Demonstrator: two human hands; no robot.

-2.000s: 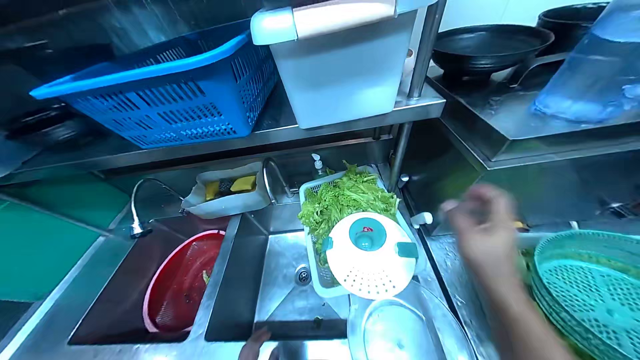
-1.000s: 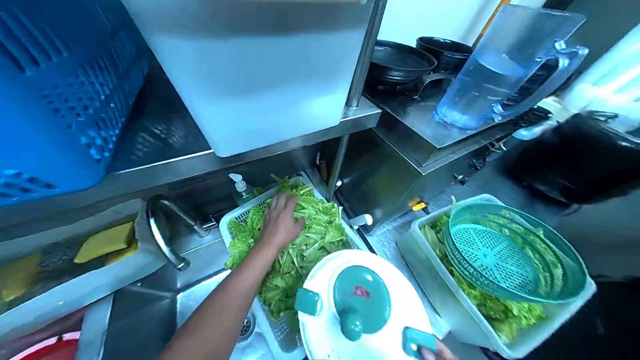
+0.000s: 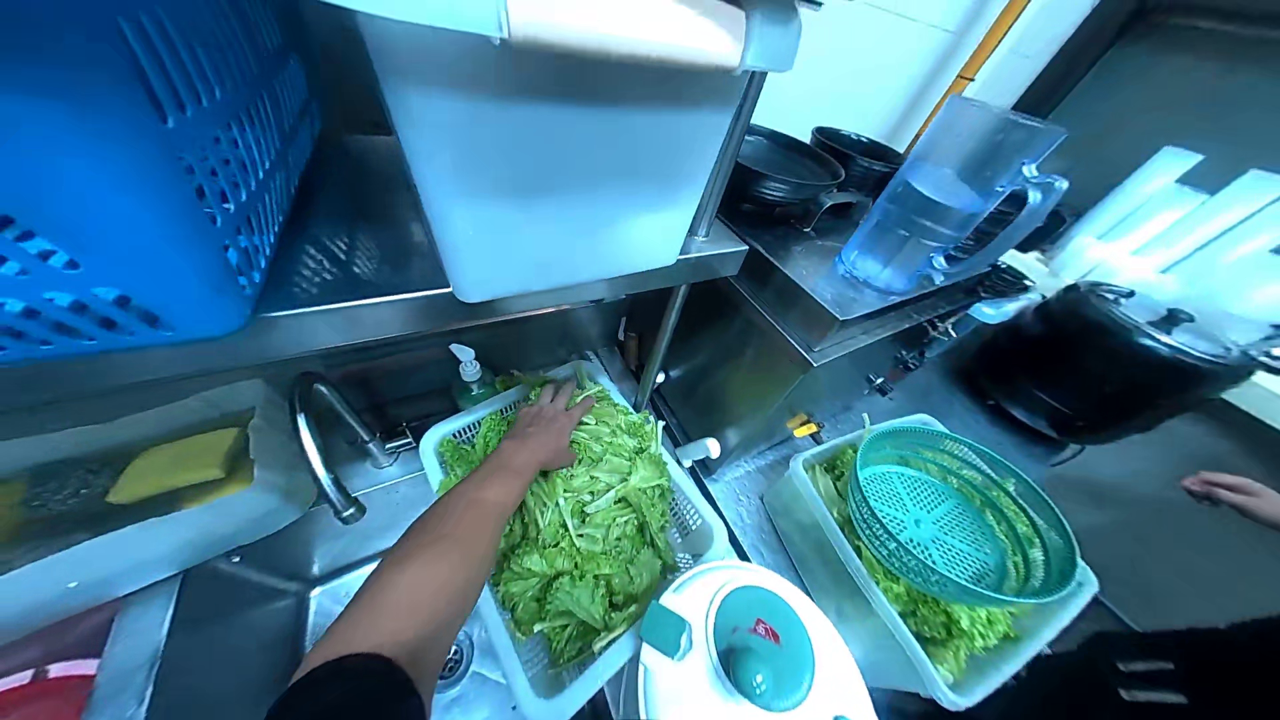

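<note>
My left hand (image 3: pixel 545 425) lies palm down on the upper part of a heap of green leaf lettuce (image 3: pixel 590 530), with its fingers somewhat spread and no leaves visibly gripped. The lettuce fills a white perforated plastic basket (image 3: pixel 705 535) that sits over the sink's edge. Just below the basket, at the bottom of the view, is the white lid of a salad spinner (image 3: pixel 690 600) with a teal centre and clips. My right hand is out of view.
A faucet (image 3: pixel 325 450), a tub with yellow sponges (image 3: pixel 280 470) and a soap bottle (image 3: pixel 470 375) stand left. Teal colanders (image 3: pixel 935 520) rest on a lettuce-filled bin (image 3: pixel 840 610) at right. Overhead, a shelf (image 3: pixel 600 290) holds a grey bin and blue basket. Another person's hand (image 3: pixel 1230 495) shows far right.
My left hand has moved from low over the sink onto the lettuce. My right hand, earlier in the air at right and then beside the spinner lid, has left the view. The view has shifted closer.
</note>
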